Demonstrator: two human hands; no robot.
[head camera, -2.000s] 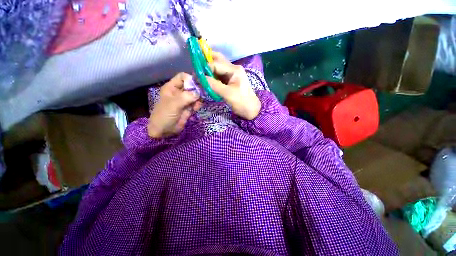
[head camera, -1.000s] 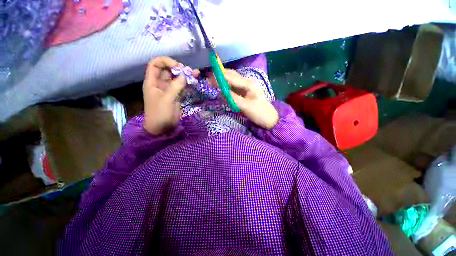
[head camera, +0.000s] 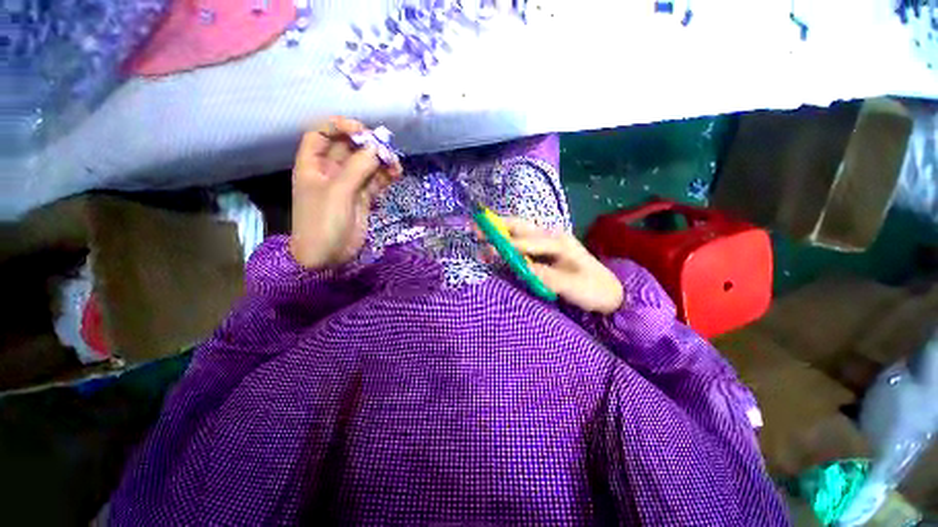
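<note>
My left hand (head camera: 334, 196) pinches a small purple-and-white fabric piece (head camera: 379, 146) between its fingertips, in front of the table's near edge. My right hand (head camera: 568, 266) holds scissors by their green and yellow handles (head camera: 511, 253), low over my lap. The scissor blades point up and left and are hard to make out against the patterned lap cloth (head camera: 478, 196). A pile of loose purple-and-white pieces (head camera: 406, 41) lies on the white table (head camera: 597, 88) beyond my hands.
A bulging clear bag of purple pieces (head camera: 77, 46) is at the table's left, beside a red-pink mat (head camera: 211, 39). A red stool (head camera: 725, 278) and cardboard box (head camera: 838, 170) stand right. Another cardboard box (head camera: 165, 278) is at left.
My right hand has lowered the scissors to the right, away from my left hand. My left hand has stayed raised with the piece. The view has shifted, showing more of the table.
</note>
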